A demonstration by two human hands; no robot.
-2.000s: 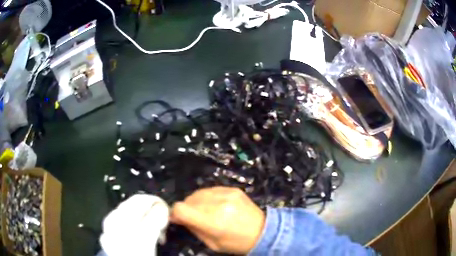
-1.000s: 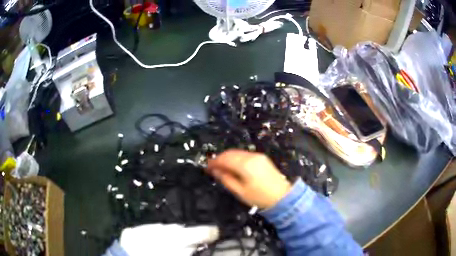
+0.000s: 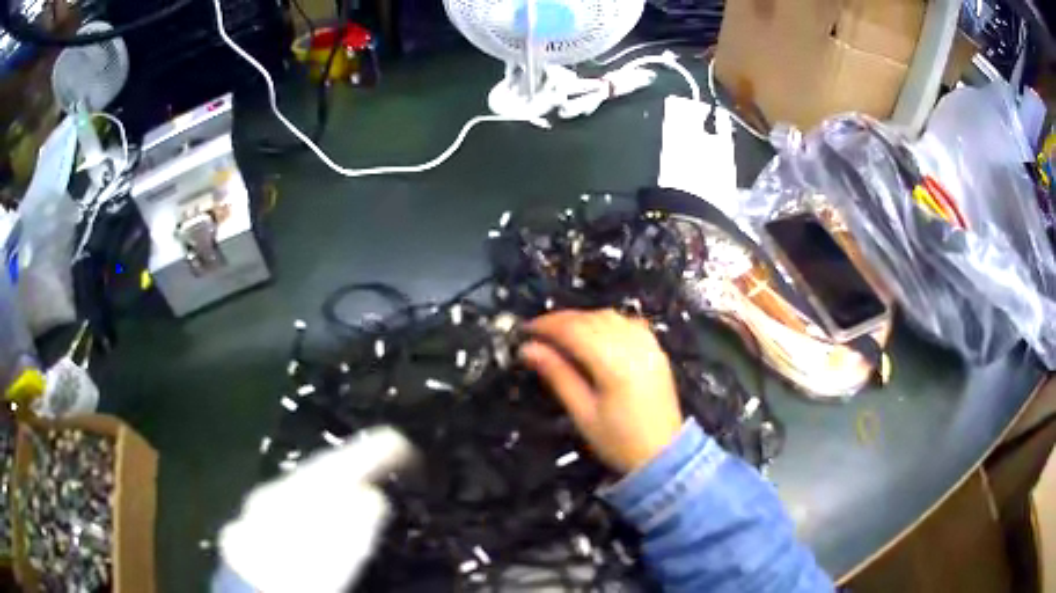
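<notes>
A tangled heap of thin black cables (image 3: pixel 463 463) with small silver and whitish connectors on their ends lies in front of me on the dark green bench. My bare right hand (image 3: pixel 614 388), in a blue denim sleeve, reaches into the middle of the heap. Its thumb and fingertips are at small metal connectors (image 3: pixel 498 342); whether they grip one cannot be told. My left hand (image 3: pixel 313 510), in a white glove, is blurred over the heap's lower left edge. Its fingertips are indistinct, and anything in them is hidden.
A box of small metal parts (image 3: pixel 133 510) stands at left, a grey metal fixture (image 3: pixel 209 243) behind it. A white fan (image 3: pixel 544 29) and white cord (image 3: pixel 382 170) are at the back. A smartphone (image 3: pixel 828 272) lies on a copper-coloured wire bundle (image 3: pixel 799 353), beside plastic bags (image 3: pixel 950 278).
My right hand has gone from beside the gloved hand up into the middle of the heap. My left hand has lifted and now points up and right. The view has tilted slightly upward.
</notes>
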